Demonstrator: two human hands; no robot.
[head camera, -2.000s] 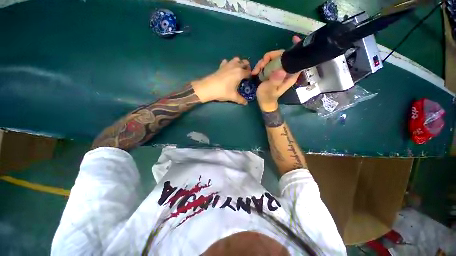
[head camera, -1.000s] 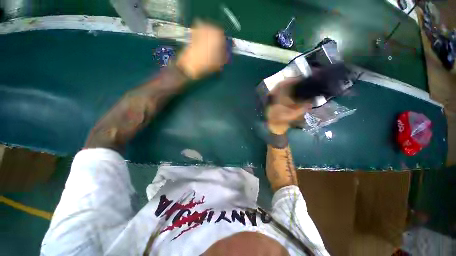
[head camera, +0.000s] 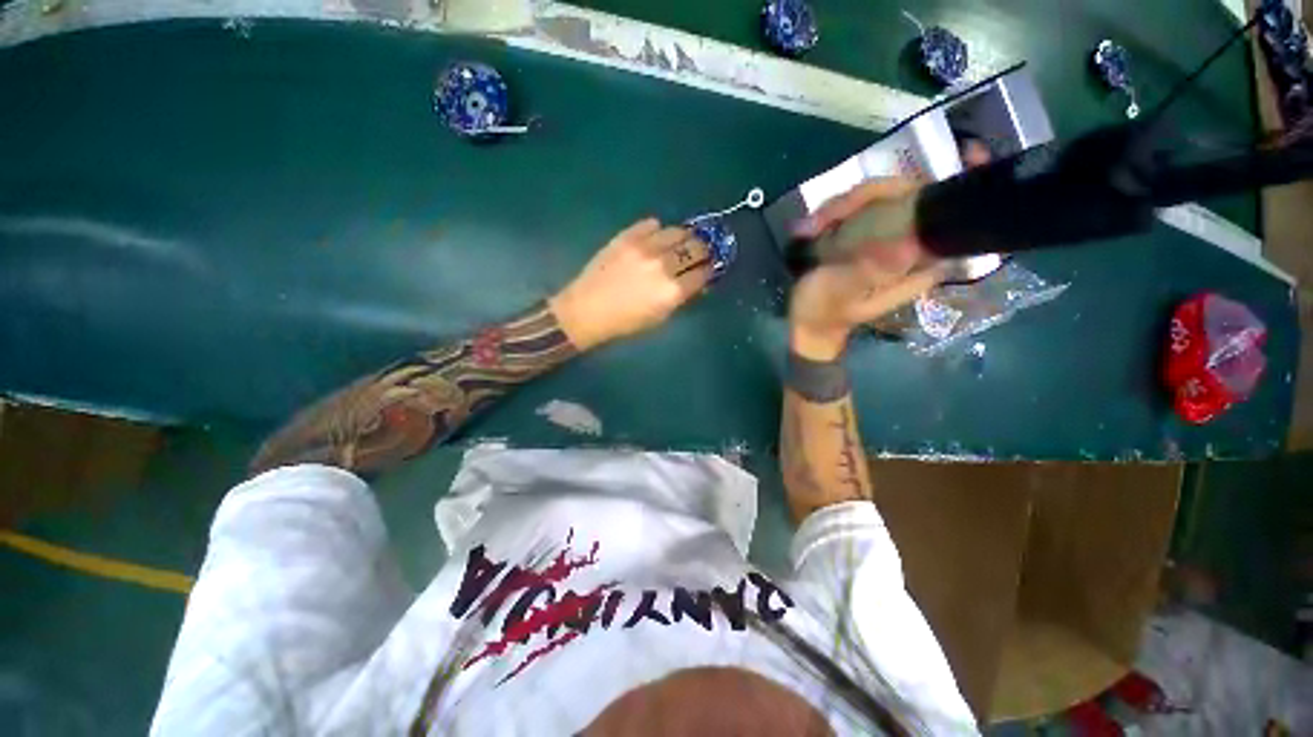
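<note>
My left hand is on the dark green bench and grips a small round blue unit by its left side. A white cord with a ring end sticks out of the unit to the upper right. My right hand is shut round the pale nose of the black electric screwdriver, which lies slantwise over the screw feeder. The dark driver tip is left of my right hand, a short way right of the blue unit and apart from it. Screws cannot be made out.
Another blue unit lies at the bench's upper left. A crinkled clear bag lies beside the feeder, and a red bag at the far right. Several blue units lie beyond the white rail. A brown cardboard box stands below the bench edge.
My left hand has come back from near the rail to the bench middle, with a blue unit in it. My right hand keeps the screwdriver. More blue units show beyond the rail.
</note>
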